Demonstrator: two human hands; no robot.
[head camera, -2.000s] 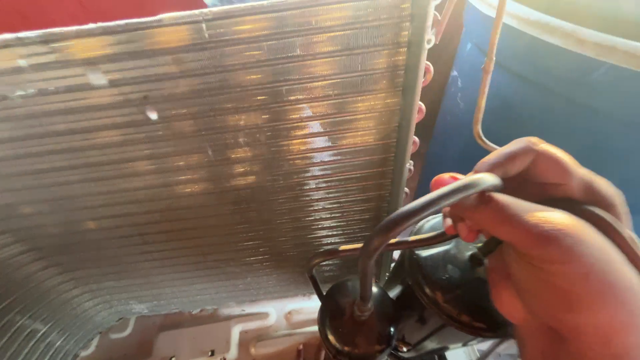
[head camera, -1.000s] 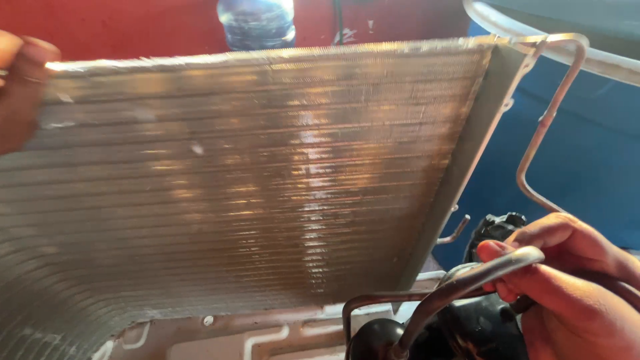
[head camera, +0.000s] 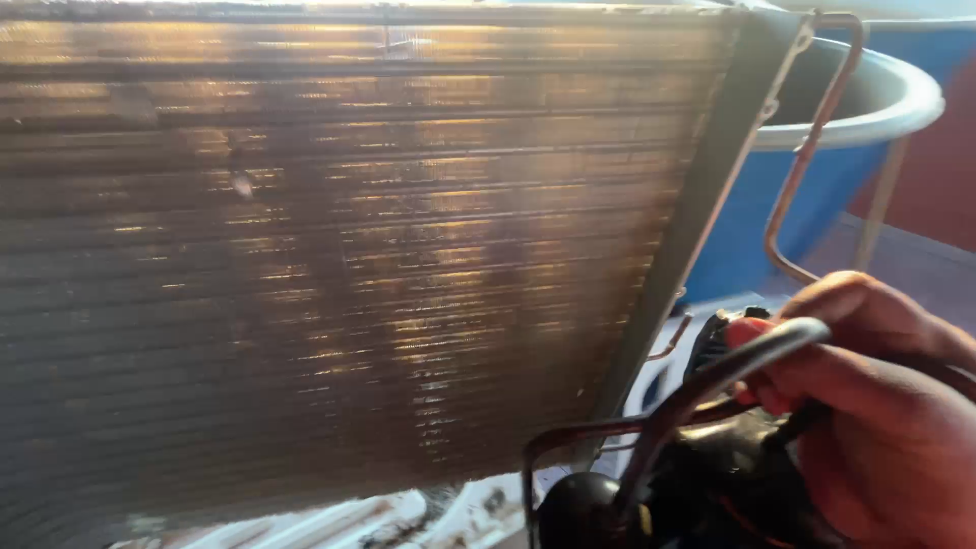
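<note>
My right hand, at the lower right, has its fingers closed around the bent copper pipe that rises from a black accumulator. Behind that stands a black compressor, partly covered by the pipe and the hand. A finned condenser coil fills the left and middle of the view, with a metal end plate along its right side. A thin bent copper tube runs from the coil's upper right corner down to behind my fingers. My left hand is out of view.
Behind the coil's right edge stands a blue tub with a pale rim. Under the coil lies a pale, dirty metal base pan with raised ribs. A red wall surface is at the far right.
My left hand, at the coil's upper left corner one second ago, is out of view. The coil's end plate now leans away from the compressor at its top. My right hand keeps its hold on the pipe.
</note>
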